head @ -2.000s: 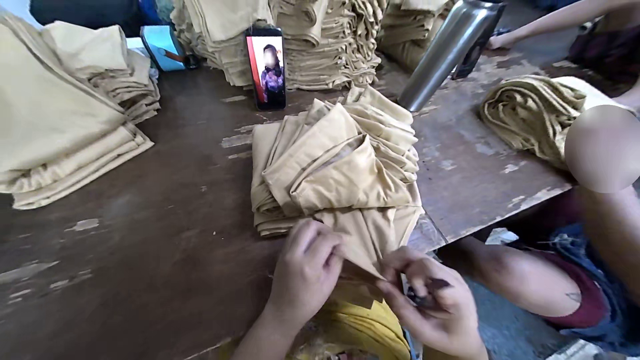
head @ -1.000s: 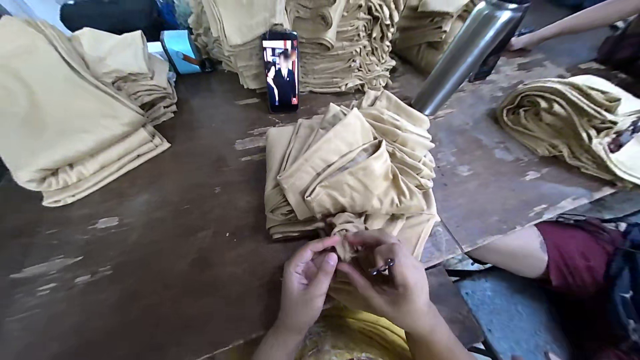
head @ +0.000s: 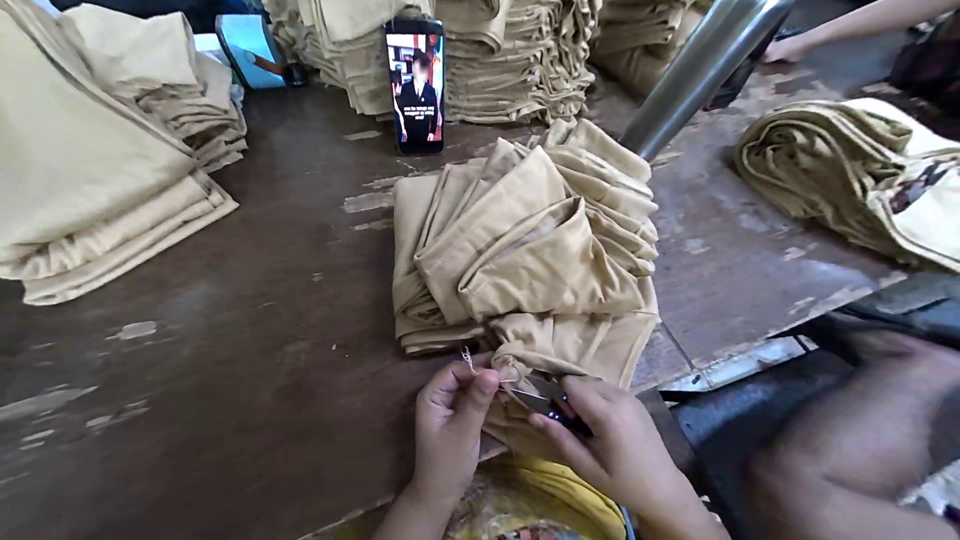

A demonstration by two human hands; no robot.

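My left hand (head: 452, 420) pinches a loose thread (head: 468, 358) between thumb and forefinger, at the near edge of a tan cloth piece. In my right hand (head: 611, 431) are small dark thread snips (head: 541, 401), their blades pointing left, close to the thread and a bunched bit of the fabric. The cloth belongs to a pile of folded tan garments (head: 525, 247) lying on the worn brown wooden table (head: 300, 360) just beyond my hands. Part of the snips is hidden by my right fingers.
A phone (head: 415, 86) stands upright against stacked tan cloth (head: 517, 67). A steel bottle (head: 697, 75) is at the back right. More folded cloth lies left (head: 82, 165) and right (head: 840, 172). Another person's arm (head: 862, 34) and a bare leg (head: 847, 435) show at right.
Two seconds ago both hands held the cloth's edge stretched between them; now the left pinches a thread and the snips' blades are beside it. The other person's leg at right has shifted.
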